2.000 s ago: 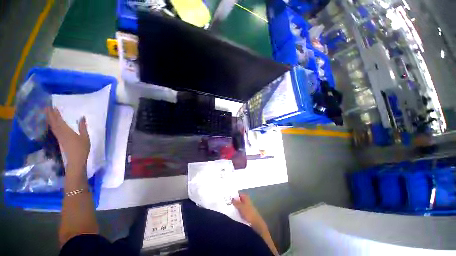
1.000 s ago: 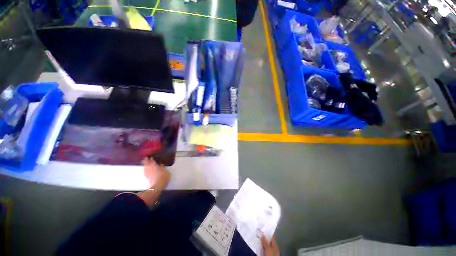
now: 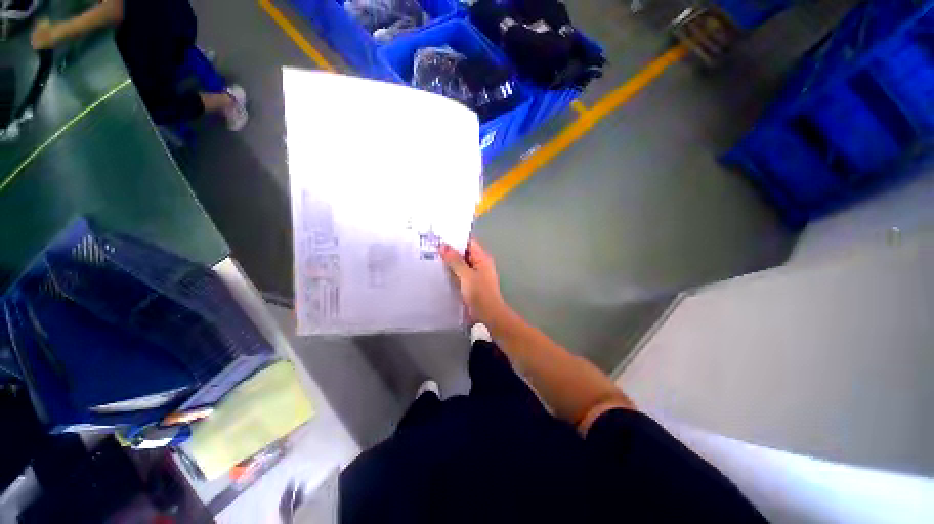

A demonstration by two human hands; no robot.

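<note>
My right hand (image 3: 473,276) grips a white printed sheet (image 3: 381,205) by its lower right edge, thumb on top, fingers behind. The sheet is held up over the floor in the middle of the view. Its upper part is washed out by glare; small print and a little diagram show on the lower part, too small to read. My left hand is not in view.
White desk (image 3: 326,420) at lower left bears a blue file holder (image 3: 113,328) and a yellow sheet (image 3: 251,418). A person (image 3: 159,51) is at the green table (image 3: 113,174). Blue floor totes (image 3: 517,128) hold bagged parts. A pale surface (image 3: 809,338) is at right, blue bins (image 3: 840,113) beyond.
The view has swung right, away from the monitor. My right hand has raised the sheet from beside my body to the middle. My left hand, earlier at the desk edge, has left the picture.
</note>
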